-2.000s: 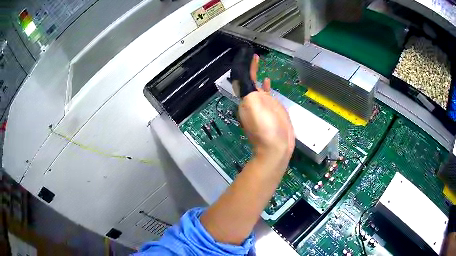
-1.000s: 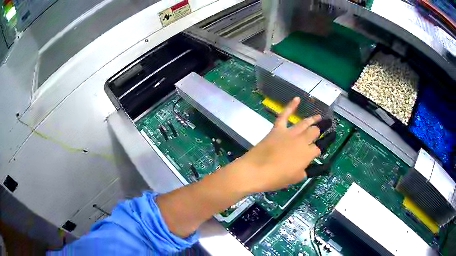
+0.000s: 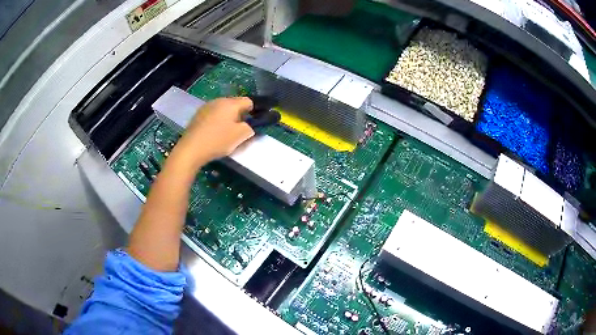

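My left hand point(image 3: 219, 129) reaches in from the lower left over the long heatsink point(image 3: 271, 160) of the left circuit board point(image 3: 222, 216). Its black-covered fingertips are between that heatsink and the finned heatsink point(image 3: 320, 98) with the yellow strip point(image 3: 317, 129) beneath. The fingertips are dark and blurred, so whether they hold a part cannot be told. My right hand is not in view. Small upright parts with pale tops point(image 3: 307, 216) stand near the board's right side.
A second board point(image 3: 418, 176) carries another long heatsink point(image 3: 464, 268) and finned heatsink point(image 3: 523, 203). Bins of cream components point(image 3: 441, 72), blue components point(image 3: 516, 118) and dark blue-purple components point(image 3: 567, 163) sit behind the rail point(image 3: 438, 127), beside a green mat point(image 3: 340, 33). A white machine housing point(image 3: 39, 150) stands left.
The view has shifted right, showing more of the bins and second board. My left hand has moved from the finned heatsink's right end back over the long heatsink, its fingers now more curled.
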